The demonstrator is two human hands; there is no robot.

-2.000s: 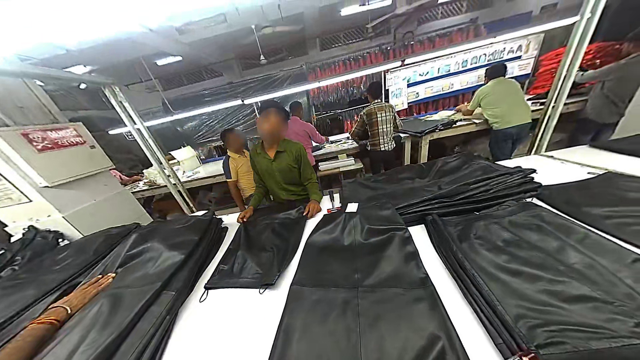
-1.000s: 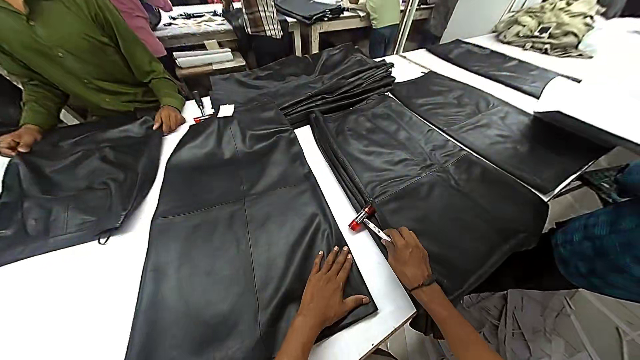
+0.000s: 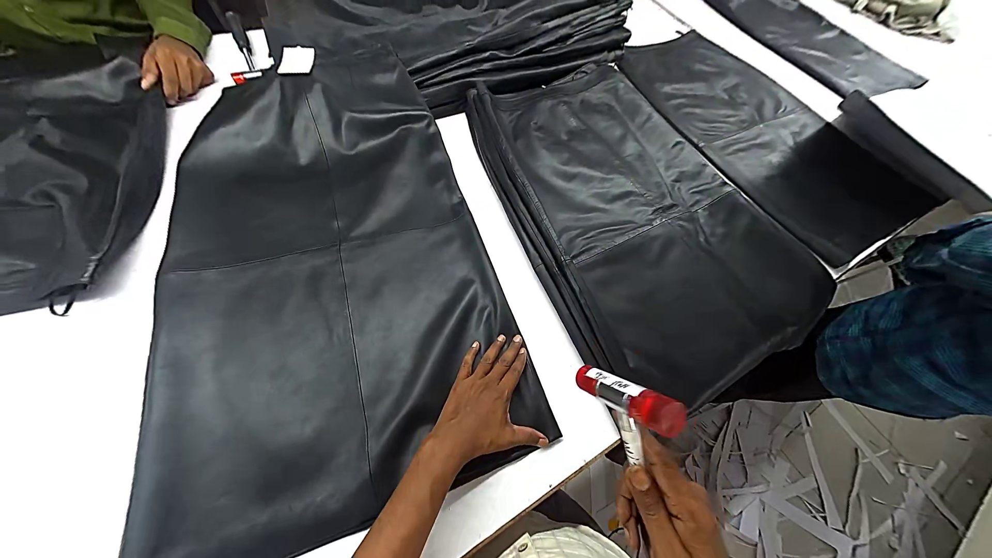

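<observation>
My left hand [image 3: 488,403] lies flat with its fingers spread on the lower right corner of a black leather garment panel [image 3: 263,333], which has seams crossing near its middle. My right hand [image 3: 670,500] grips the white handle of a mallet with a red head [image 3: 632,399], raised beside the table's corner. Just behind the mallet lies a stack of black leather pieces [image 3: 697,287]. A small white tag [image 3: 296,60] rests at the top edge of the panel, next to a second red-tipped tool [image 3: 246,76].
Across the table [image 3: 70,372] a co-worker's hand [image 3: 174,70] touches another black leather piece [image 3: 70,186]. A folded leather pile [image 3: 511,39] lies at the far side. A person's blue checked clothing [image 3: 914,341] is at the right. Paper strips [image 3: 775,480] litter the floor.
The view has turned down toward the table. My right hand, beside the leather stack with the mallet one second ago, now holds the mallet nearer to me. My left hand stays on the panel.
</observation>
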